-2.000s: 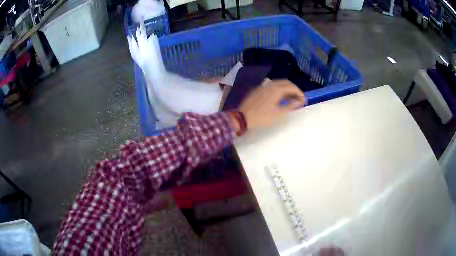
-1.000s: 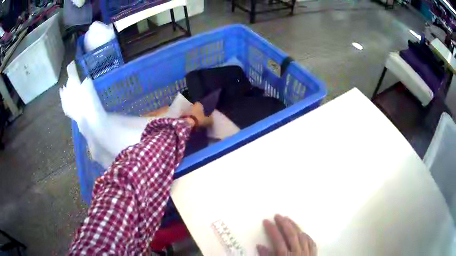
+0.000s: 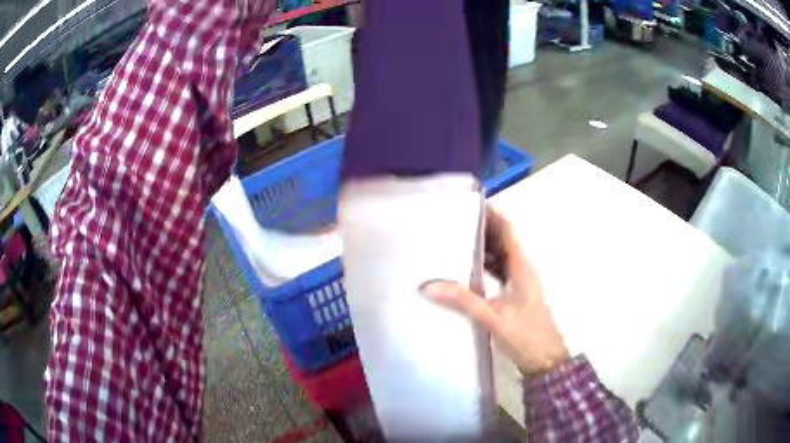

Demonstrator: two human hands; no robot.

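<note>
A long fabric strip hangs upright close in front of me. Its upper part is purple fabric (image 3: 416, 95), with a darker edge at its right. Its lower part is white backing (image 3: 411, 303). My right hand (image 3: 511, 298) grips the strip's right edge, thumb on the white face and fingers behind. My left arm, in a checked sleeve, is raised at the left; my left hand is out of the picture above the top edge.
A blue plastic crate (image 3: 316, 298) stands behind and left of the strip, with white cloth (image 3: 277, 251) over its edge. The white table (image 3: 606, 260) is at the right. Blurred grey machine parts (image 3: 745, 337) are at the lower right. A stool holds purple fabric (image 3: 697, 125).
My left arm has come out of the crate and risen past the top edge. The purple and white strip is now up in front of me. My right hand has left the table and holds it.
</note>
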